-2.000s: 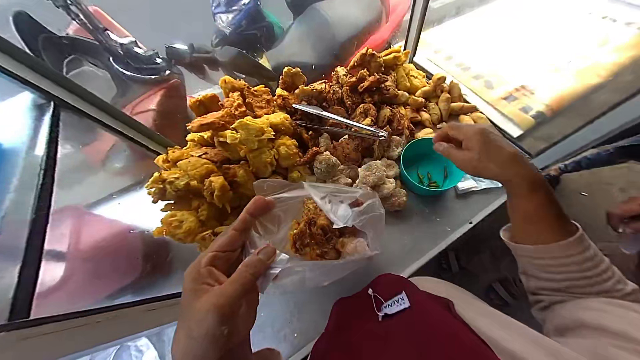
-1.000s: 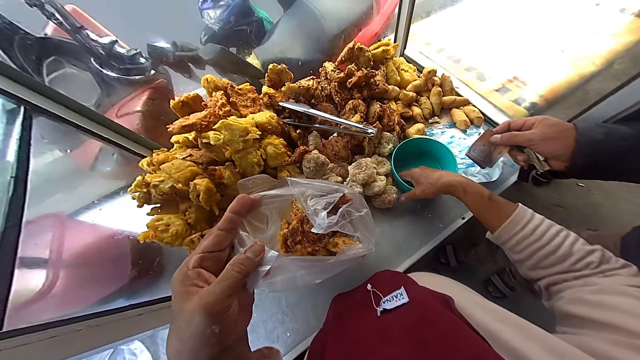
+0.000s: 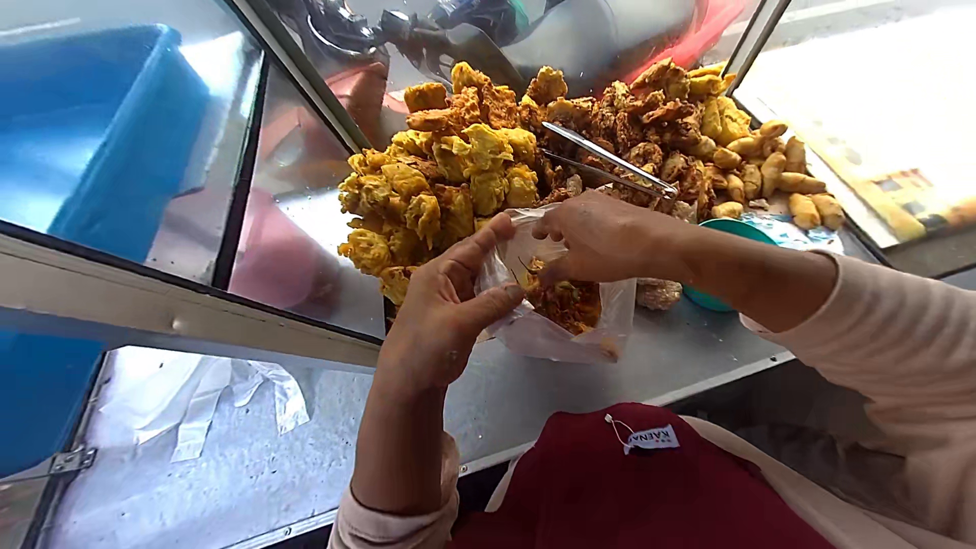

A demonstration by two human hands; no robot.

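Note:
My left hand (image 3: pixel 454 309) grips the rim of a clear plastic bag (image 3: pixel 549 343) between thumb and fingers. Inside the bag lie browned fried fritters (image 3: pixel 572 305) and some thin green chillies. My right hand (image 3: pixel 595 236) reaches into the bag's mouth with its fingers bent down; whether it still holds anything is hidden. Behind the bag rises a pile of yellow battered fritters (image 3: pixel 450 175), with darker brown ones (image 3: pixel 656 122) to its right. Metal tongs (image 3: pixel 610 160) lie across the pile. A green bowl (image 3: pixel 705 299) sits partly behind my right forearm.
Small oblong fried pieces (image 3: pixel 770 168) lie at the right end of the metal counter (image 3: pixel 488 412). Glass panels in metal frames (image 3: pixel 297 72) stand at the back and left. A blue plastic container (image 3: pixel 114 145) shows through the left glass. Plastic bags (image 3: pixel 206 396) lie at lower left.
My right hand has moved from the green bowl to the bag's mouth. The other person's hand at the right is out of view. The view has shifted left.

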